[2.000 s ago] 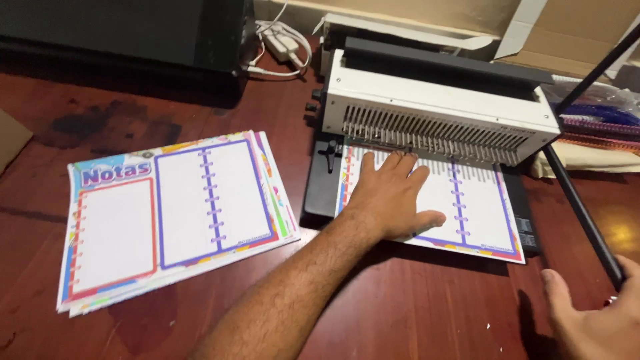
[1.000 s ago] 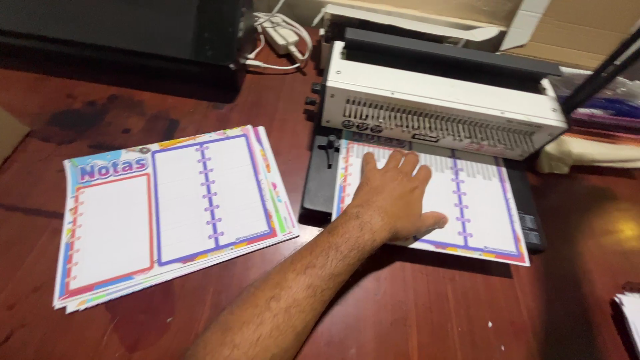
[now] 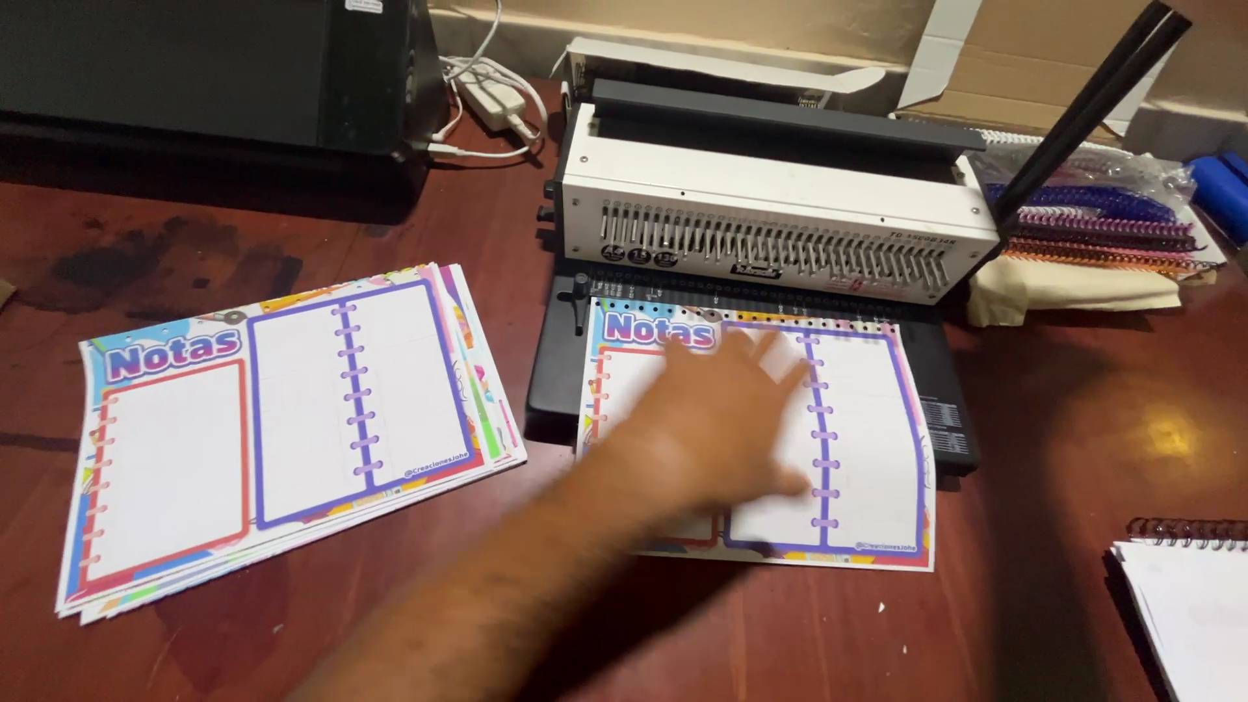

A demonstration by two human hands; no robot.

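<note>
My left hand [image 3: 712,419], blurred, lies over a printed notes sheet [image 3: 873,439] with its fingers spread; whether it touches the paper is unclear. Small holes run along the sheet's top edge, which lies on the black base of a white and black binding punch machine [image 3: 780,210]. The machine's black lever [image 3: 1092,112] points up at the right. A stack of similar printed sheets [image 3: 302,419] rests on the wooden table to the left. My right hand is out of view.
A black device with a dark screen [image 3: 166,78] and a white power adapter [image 3: 492,97] stand at the back left. Coloured binding spirals [image 3: 1102,229] lie behind the machine on the right. A spiral notebook [image 3: 1189,604] is at the lower right corner.
The lever has gone from low at the right to upright, and my right hand has left the view. The sheet has come out from under the punch, showing holes along its top edge.
</note>
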